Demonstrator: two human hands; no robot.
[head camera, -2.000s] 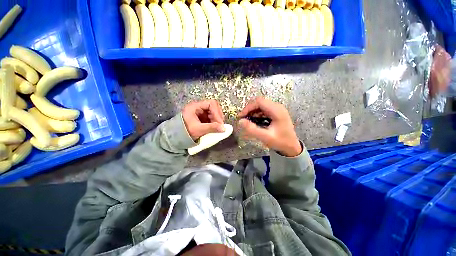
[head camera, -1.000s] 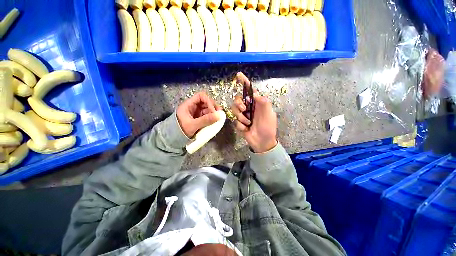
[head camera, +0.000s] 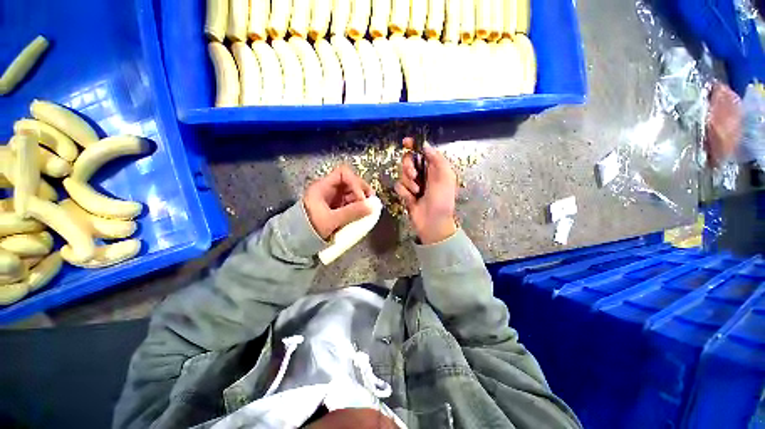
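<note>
My left hand (head camera: 336, 201) holds a pale yellow imitation banana (head camera: 351, 235) by its upper end, and its lower end points down and left toward my sleeve. My right hand (head camera: 429, 193) is just right of it, apart from the banana, closed around small dark snips (head camera: 421, 167). Most of the snips are hidden in the fingers, so I cannot tell whether the blades are open. Yellow trimmings (head camera: 382, 163) lie scattered on the table beyond and between my hands.
A blue tray (head camera: 377, 112) of bananas in neat rows stands at the top. Another blue tray (head camera: 195, 193) at left holds a loose pile. White scraps (head camera: 563, 209) and clear plastic film (head camera: 663, 142) lie at right. Ribbed blue crates (head camera: 621, 318) stand below right.
My right hand has turned from pointing left to upright, then shifted slightly, with the snips still in it. My left hand keeps its hold on the banana. The whole view has shifted slightly.
</note>
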